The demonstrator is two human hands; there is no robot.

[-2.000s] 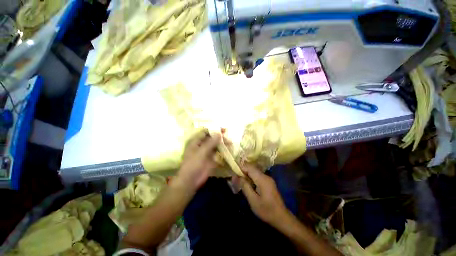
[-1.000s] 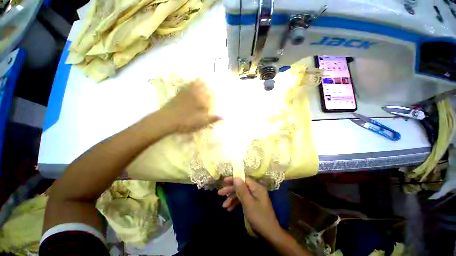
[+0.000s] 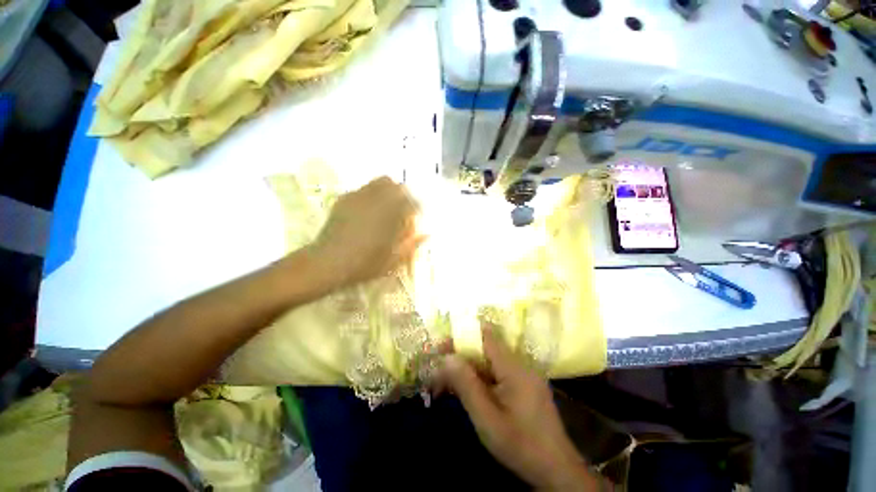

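A pale yellow garment panel [image 3: 576, 317] lies over the table's front edge and under the machine head, glaring white near the needle. Bands of cream lace trim [image 3: 384, 356] run along its lower part. My left hand [image 3: 370, 231] is on the panel left of the needle area, fingers curled down in the glare; its grip is hidden. My right hand [image 3: 495, 384] is at the panel's front edge on the plain yellow placket strip [image 3: 467, 332], slightly blurred, thumb and fingers around it. The presser foot and needle are lost in the glare.
The white sewing machine [image 3: 615, 67] stands at the back right. A smartphone [image 3: 644, 211], blue snips [image 3: 716, 283] and metal scissors [image 3: 768, 252] lie right of the panel. A yellow fabric heap [image 3: 221, 77] lies upper left. Yellow strips [image 3: 831, 298] hang at the right edge.
My left hand has moved from the front strip up beside the needle area. My right hand stays at the strip's front end. The view has shifted, so the machine head appears larger.
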